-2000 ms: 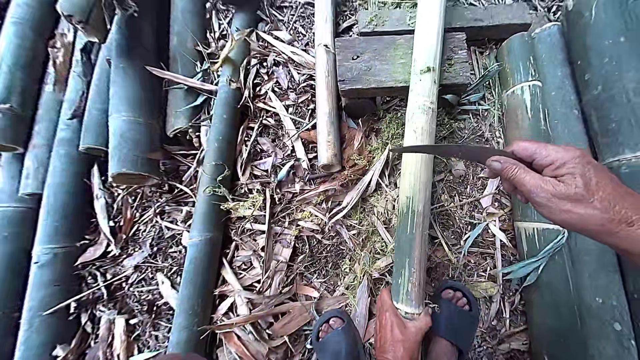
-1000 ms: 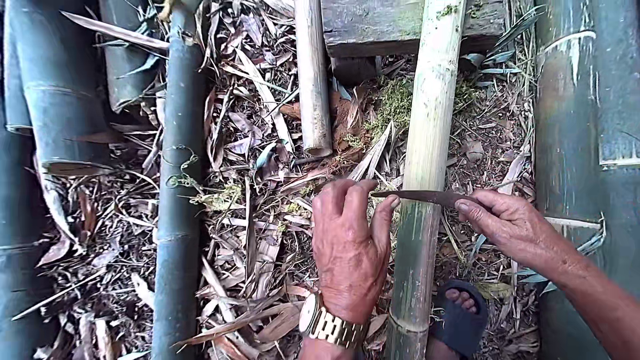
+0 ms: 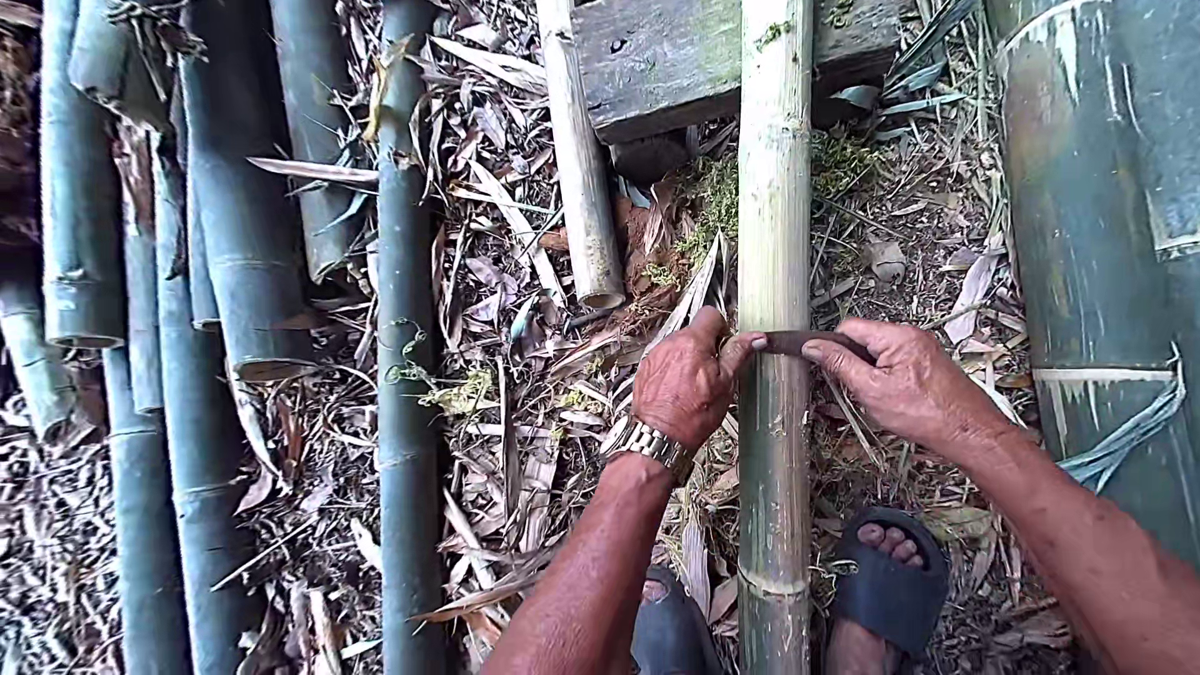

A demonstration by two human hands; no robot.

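A bamboo pole (image 3: 774,234) runs lengthwise between my feet, its upper part scraped pale and its lower part green. Across it lies a dark curved blade (image 3: 790,343), where pale meets green. My right hand (image 3: 891,375) grips the blade's right end. My left hand (image 3: 689,380), with a metal-band watch (image 3: 652,442) on its wrist, pinches the left end between thumb and fingers. The far end of the blade is hidden in the left fingers.
Green bamboo poles lie at the left (image 3: 408,281) and right (image 3: 1078,234). A weathered wooden plank (image 3: 656,66) is under the pole's upper part, beside a thin pale bamboo piece (image 3: 581,169). Dry leaves and husks cover the ground. My sandalled right foot (image 3: 886,581) is right of the pole.
My left hand has left the lower end of the pole, where it was two seconds ago, and has taken hold of the blade's left end. The blade now lies across the pole in both hands.
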